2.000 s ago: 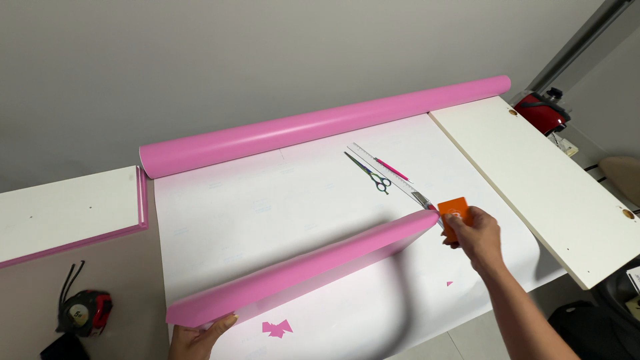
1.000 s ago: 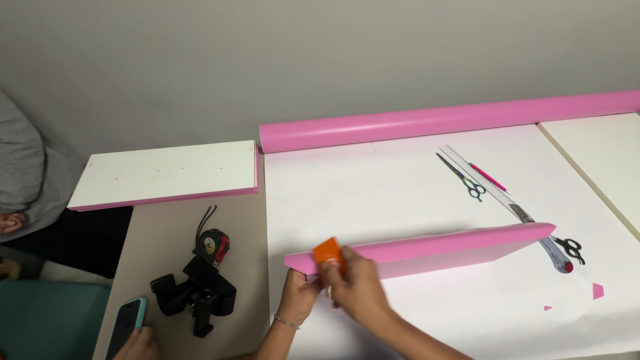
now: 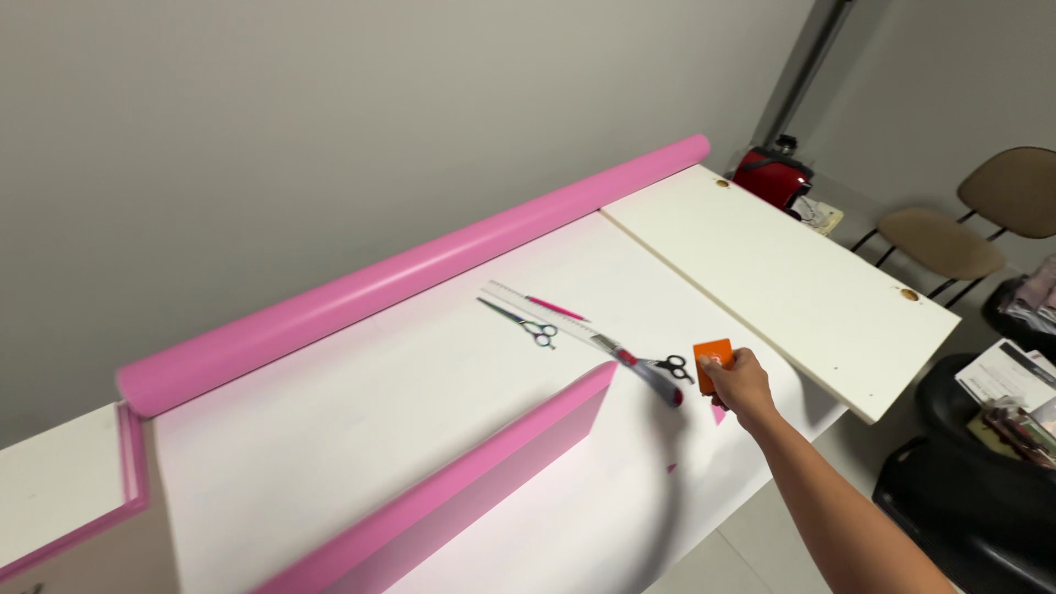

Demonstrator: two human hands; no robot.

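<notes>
My right hand grips an orange squeegee card in the air, just past the far end of a pink-covered board. That board stands on its long edge on white sheet material, its near end cut off by the frame. My left hand is out of view. Left of my right hand lie black-handled scissors, a utility knife, a clear ruler, a pink pen-like tool and slim hairdressing-type scissors.
A long roll of pink film lies along the wall. A white panel rests at the right, and a pink-edged white board at the left. Pink scraps lie on the sheet. Chairs stand beyond the table.
My right hand has moved with the orange card from the board's left end to beyond its right end. My left hand has left the frame. The view has swung right.
</notes>
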